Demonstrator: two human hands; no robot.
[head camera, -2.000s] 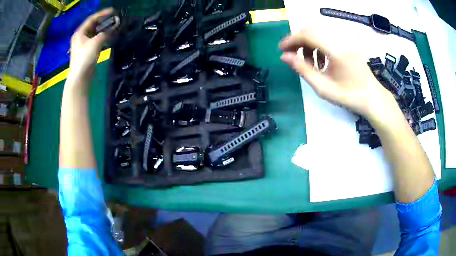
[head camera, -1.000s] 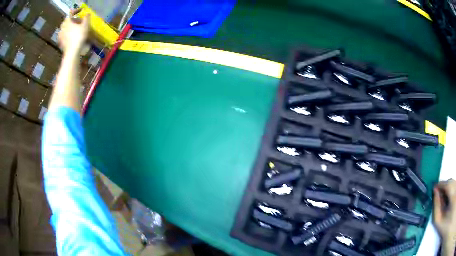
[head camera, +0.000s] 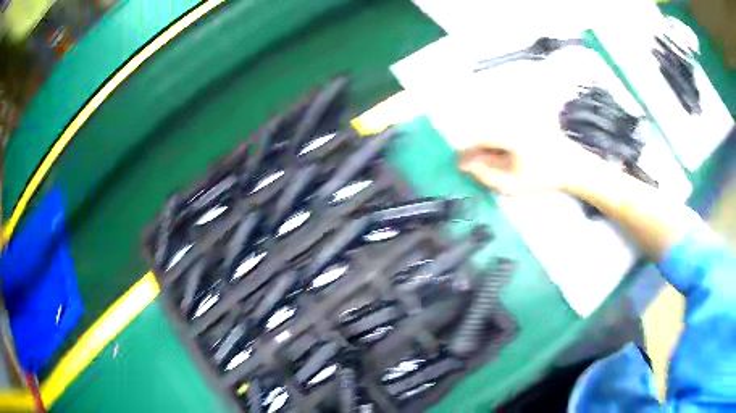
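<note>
The view is blurred. The black foam tray (head camera: 190, 319) holds rows of assembled smartwatches (head camera: 327, 278) with glossy faces and black straps sticking up. My right hand (head camera: 496, 168) is over the left edge of the white sheet (head camera: 557, 250), to the right of the tray, fingers curled together; blur hides whether it holds anything. A dark heap of strap pieces (head camera: 601, 125) lies on that sheet, and one smartwatch with straps (head camera: 537, 50) lies stretched out above it. My left hand is out of the picture.
Another white sheet (head camera: 698, 133) at the far right holds a second dark strap pile (head camera: 676, 73). The green mat (head camera: 105, 169) has yellow tape (head camera: 105, 335) and a blue patch (head camera: 40, 282) at the left. My blue sleeve (head camera: 702, 298) is at the lower right.
The view has swung right, so the tray lies further left and the white sheets show again. My left hand has left the picture. My right hand has come fully into view.
</note>
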